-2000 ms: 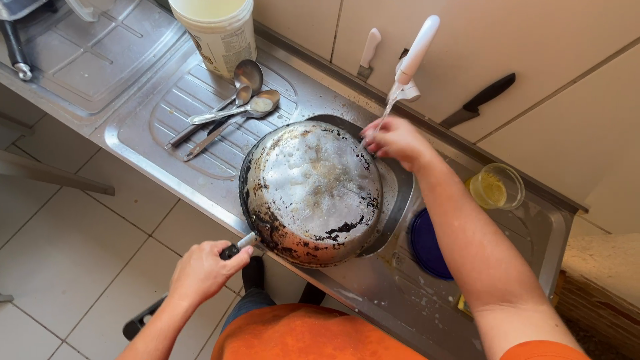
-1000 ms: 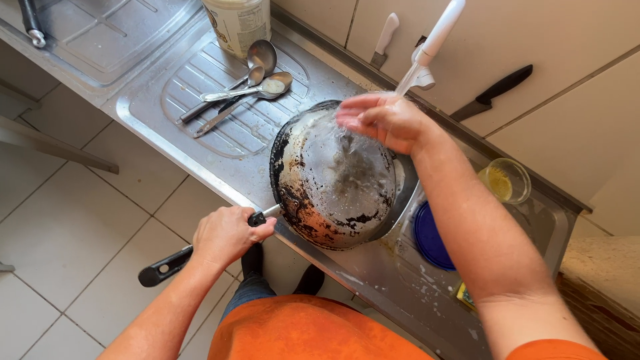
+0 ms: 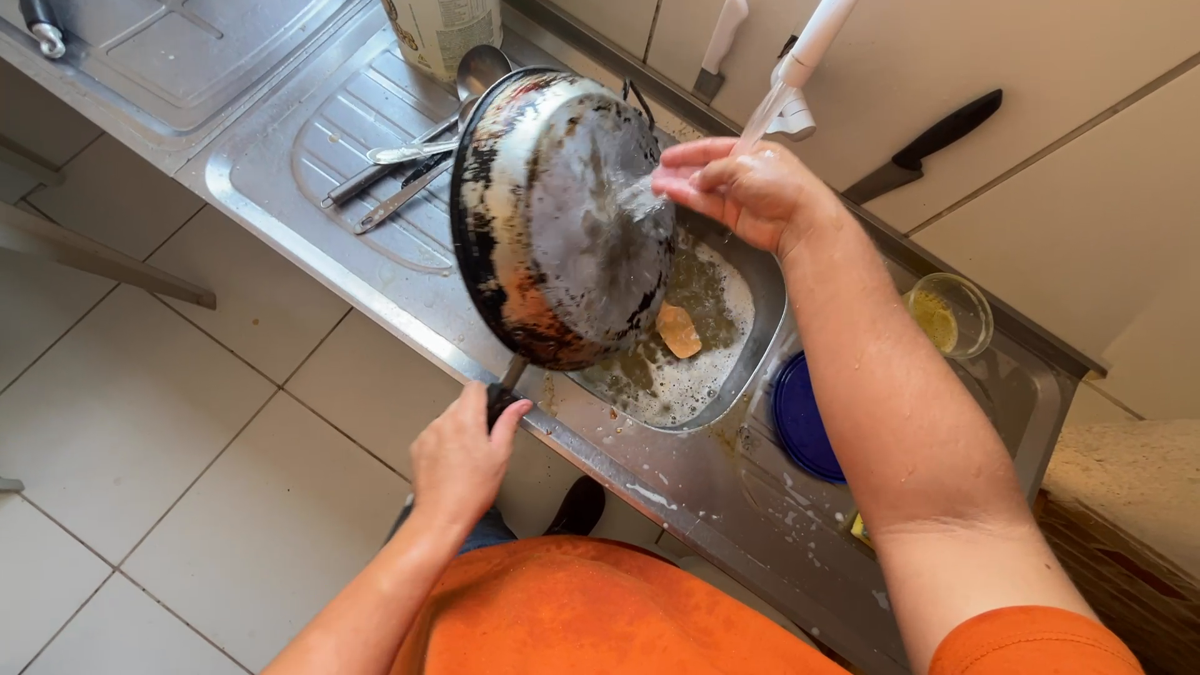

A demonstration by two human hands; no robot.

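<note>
My left hand [image 3: 464,455] grips the black handle of a large metal pan [image 3: 591,225], whose scorched underside faces the camera. The pan is tilted over the left part of the sink basin [image 3: 764,361]. Under the white faucet spout [image 3: 814,47], my right hand [image 3: 727,187] has its fingers spread, holding nothing. Water runs over it and splashes on the pan's base. Foamy, murky water and an orange-brown piece [image 3: 678,330] of unclear kind show in the basin beside the pan.
Metal spoons and other utensils [image 3: 403,192] lie on the ribbed drainboard, by a white plastic tub [image 3: 445,37]. Two knives, one black-handled [image 3: 947,127] and one white-handled [image 3: 724,33], are against the tiled wall. A glass bowl [image 3: 952,316] and a blue lid [image 3: 804,422] are at the right.
The pan has tipped up and shifted left, uncovering the foamy basin water. My right hand has moved from the pan's far edge to beneath the spout, where water now runs visibly.
</note>
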